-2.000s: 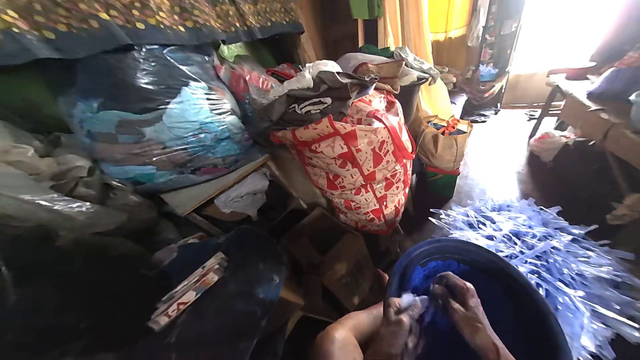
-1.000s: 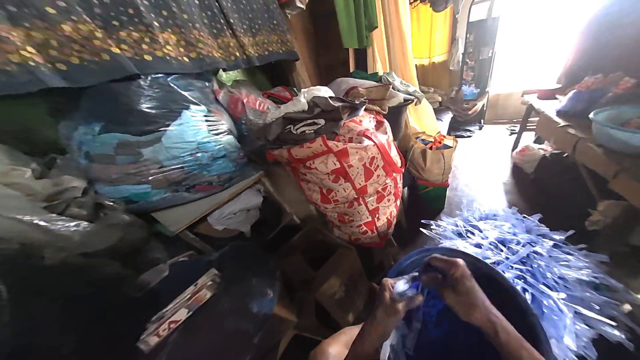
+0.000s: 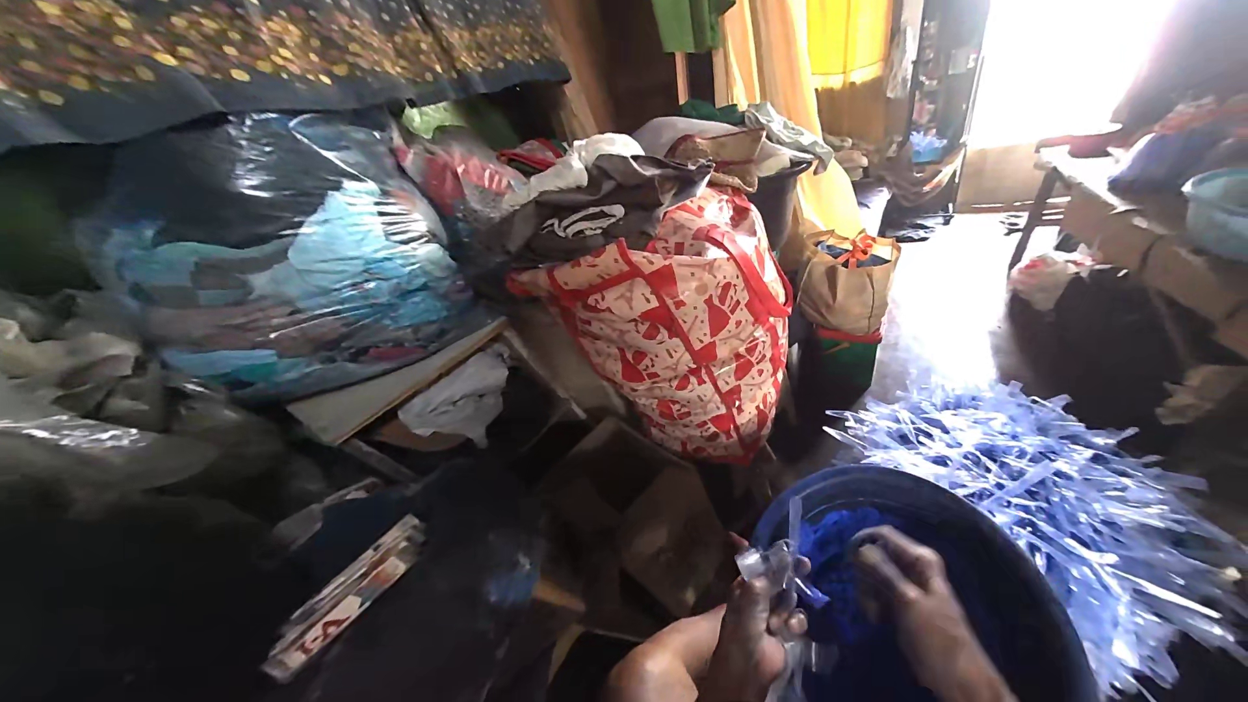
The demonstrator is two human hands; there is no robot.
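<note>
Near the bottom of the head view, my left hand point(image 3: 765, 619) is closed around a clear plastic strip point(image 3: 780, 564), at the left rim of a round blue tub point(image 3: 985, 517). My right hand point(image 3: 907, 585) is over the inside of the tub, blurred, with its fingers curled; whether anything is between them cannot be made out. Bright blue material point(image 3: 834, 546) lies in the tub below and between the hands. A large heap of pale bluish plastic strips point(image 3: 1043, 487) spreads on the floor beside the tub's right side.
A red and white patterned bag point(image 3: 682, 341) stands beyond the tub, with a brown paper bag point(image 3: 848, 283) behind it. Cardboard boxes point(image 3: 673, 526) lie left of the tub. A large clear bag of cloth point(image 3: 292, 253) is at left. A bench point(image 3: 1121, 214) holds a light blue basin point(image 3: 1219, 210).
My hands were close together over the tub a second ago; now they are apart, the right lower and over the tub's inside. The clear plastic is still in my left hand.
</note>
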